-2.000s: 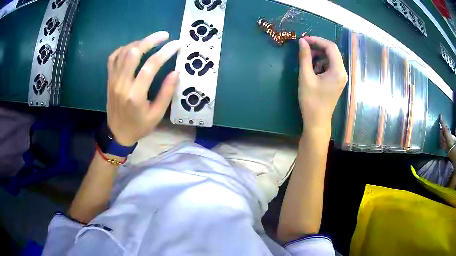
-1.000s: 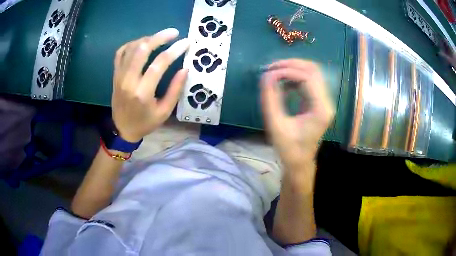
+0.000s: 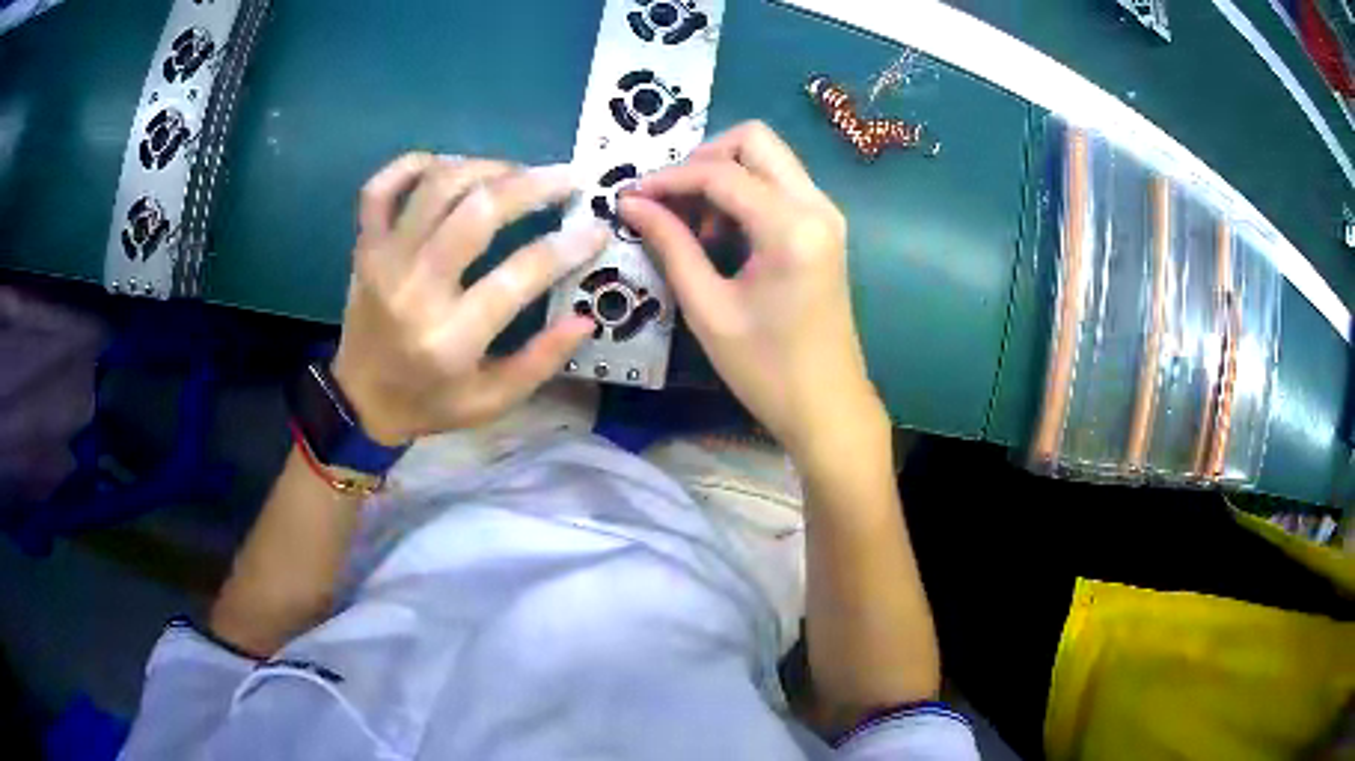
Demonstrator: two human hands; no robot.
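Note:
A long silver-white metal plate with round black fan-shaped openings lies on the green surface, running away from me. My left hand rests along its left edge, fingers apart, fingertips on the plate. My right hand is over the plate from the right, thumb and index fingertip together at the second opening from the near end. Anything between those fingertips is too small or hidden to tell. A clump of copper-coloured coils lies to the right of the plate.
Stacked similar plates stand at the far left. A clear plastic tray with copper-orange strips is at the right. Thin pale wires lie beside the coil clump. A white edge strip curves along the far side. Yellow material is at the lower right.
My right hand has moved left from beside the coil clump onto the plate. My left hand stays at the plate's left edge, its fingers now reaching further over it.

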